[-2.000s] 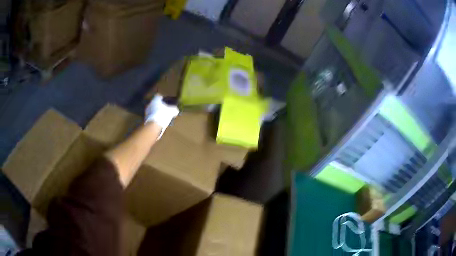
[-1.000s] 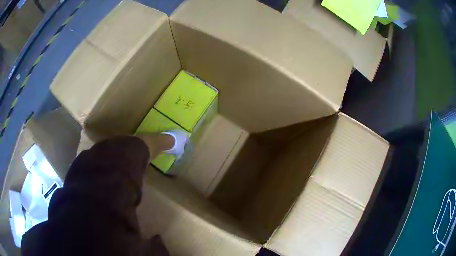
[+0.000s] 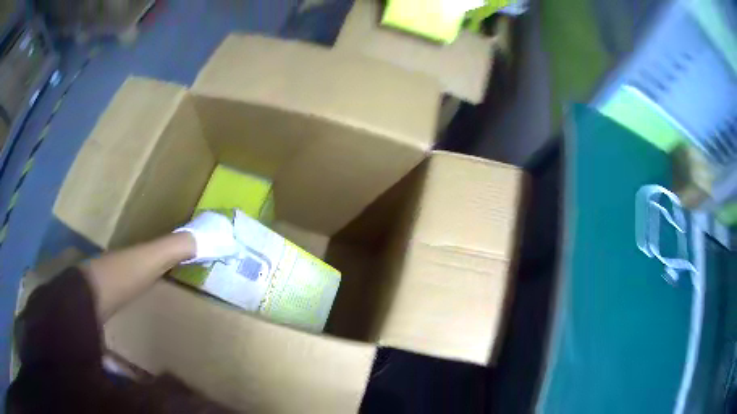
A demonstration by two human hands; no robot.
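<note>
My left hand, in a white glove, grips the end of a yellow-green and white retail box. The box is tilted inside the mouth of a large open brown master carton, with its printed side showing. Another yellow-green box stands in the carton's back left corner, partly hidden behind my hand and the held box. My right hand is not in view.
A green bench top with a looped white cord is on the right. Yellow-green packaging lies on brown cardboard beyond the carton. The carton's flaps stick outward. Grey floor shows at the left.
My left hand has closed on a retail box and lifted it from the carton's bottom toward its mouth. The view has shifted, and more of the bench now shows.
</note>
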